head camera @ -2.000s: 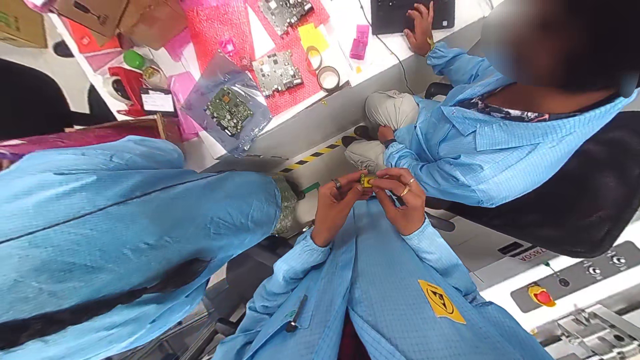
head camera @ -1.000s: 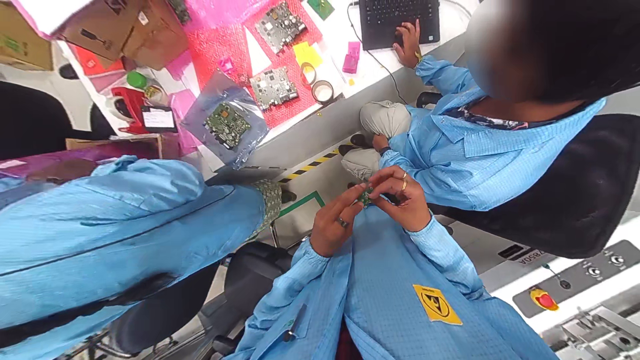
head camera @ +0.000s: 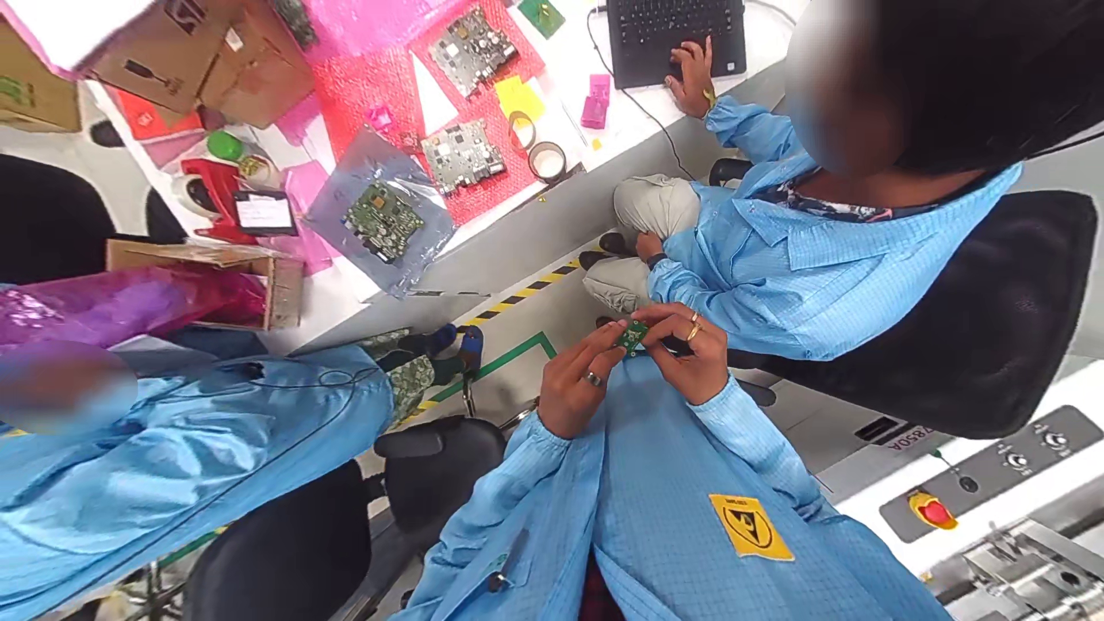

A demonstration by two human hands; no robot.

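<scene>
A small green circuit board [head camera: 632, 336] is held between my two hands, in front of my blue smock. My left hand [head camera: 580, 377] has its fingertips closed on the board's left side and wears a ring. On the right edge of the same board are the thumb and fingers of my right hand [head camera: 689, 349], which has gold-coloured rings. Both hands are above my lap, away from the bench. Fingers cover parts of the board's edges.
A person in a blue smock [head camera: 819, 250] sits at right, a hand on a laptop [head camera: 677, 39]. Another person [head camera: 190, 448] is at left. The bench holds a green board on a grey antistatic bag [head camera: 325, 203], metal-coloured boards [head camera: 463, 155], tape rolls [head camera: 547, 161] and cardboard boxes [head camera: 250, 73].
Two seconds ago a small yellow patch showed between my fingers; now the green face of the board shows. The person at left has shifted, and a face now shows there.
</scene>
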